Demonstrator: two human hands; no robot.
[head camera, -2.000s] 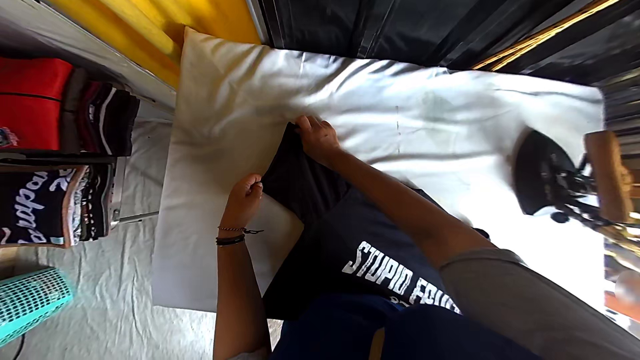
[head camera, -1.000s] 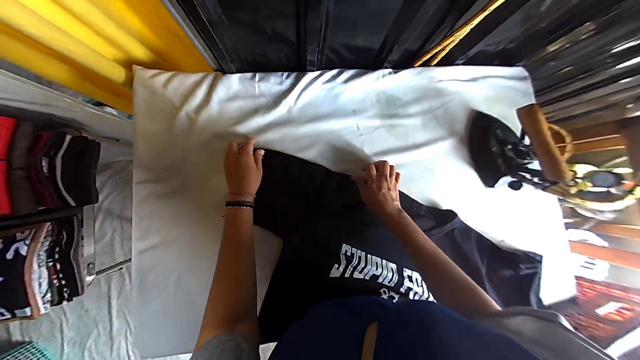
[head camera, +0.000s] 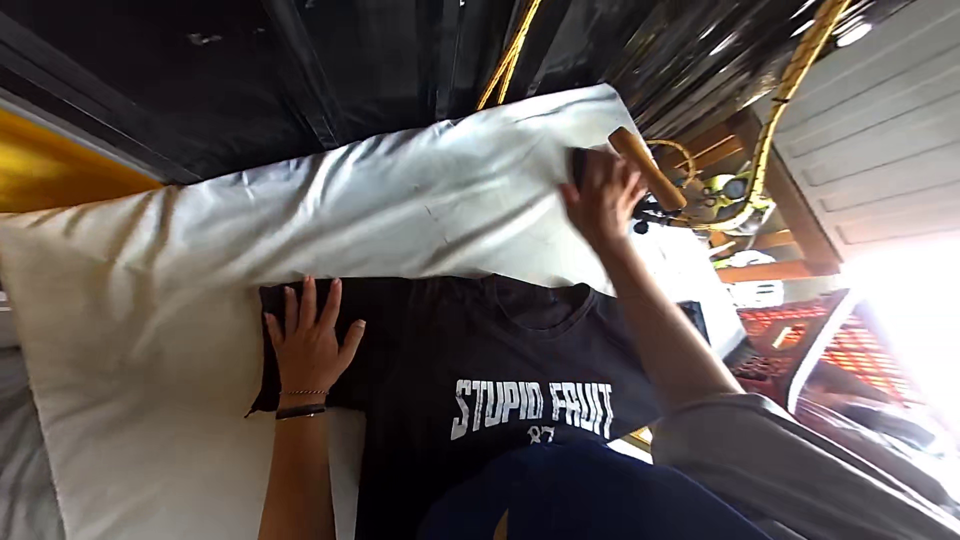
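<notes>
A black T-shirt (head camera: 427, 337) with white printed lettering lies spread on a table covered in pale cloth (head camera: 360, 225). My left hand (head camera: 311, 341) rests flat on its left sleeve area, fingers spread, gripping nothing. Up at the right, my right hand (head camera: 606, 191) is blurred and reaches to the clothes iron, beside or over its wooden handle (head camera: 646, 169). The hand hides most of the iron's body; whether the fingers hold the handle is not clear. The shirt's collar lies between the two hands, nearer the edge of my body than the iron.
A dark panelled wall (head camera: 225, 75) runs behind the table's far edge. A yellow cord (head camera: 780, 120) hangs near the iron. Beyond the table's right end are a wooden frame (head camera: 806, 232) and a red crate (head camera: 862, 352). Yellow material (head camera: 67, 165) stands at the far left.
My right hand has left the shirt's upper edge and moved right to the iron. My left hand, earlier pinching the sleeve, now lies flat on it. The view has shifted right.
</notes>
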